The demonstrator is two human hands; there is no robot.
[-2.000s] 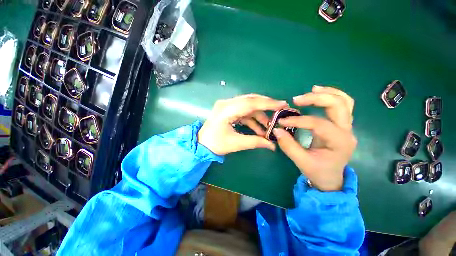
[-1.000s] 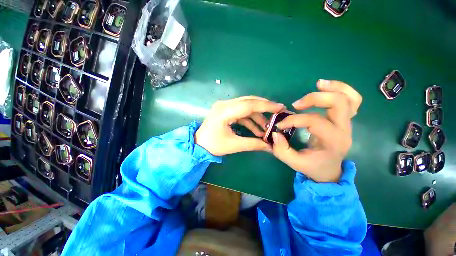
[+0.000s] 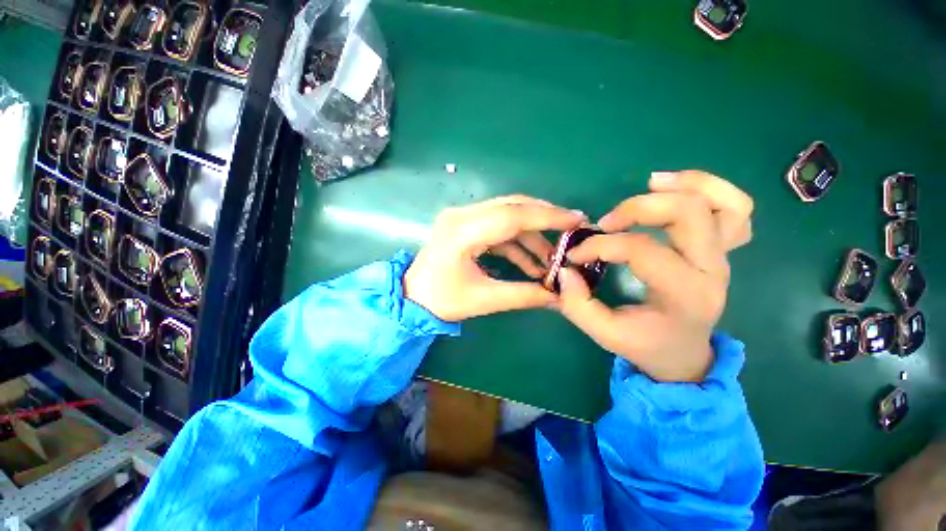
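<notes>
A watch housing (image 3: pixel 563 257) with a rose-gold rim and dark inside is held tilted above the green bench, near the middle of the view. My left hand (image 3: pixel 482 259) grips its left side between thumb and fingers. My right hand (image 3: pixel 659 272) has its thumb and fingertips at the right side and the opening of the housing. The fingers hide much of the housing's inside, and I cannot tell whether a small part is between the right fingertips.
A black tray (image 3: pixel 230 259) with housings in its pockets is at left. A clear bag (image 3: pixel 348 130) of small parts lies beside it. Several housings (image 3: pixel 858 277) lie on the green bench (image 3: pixel 519 93) at right. A person's arm (image 3: pixel 913 498) shows at lower right.
The upper housing on the bench and the one at right have shifted slightly in view, one rightward. The right fingers have shifted slightly over the held housing. Both hands still hold their place.
</notes>
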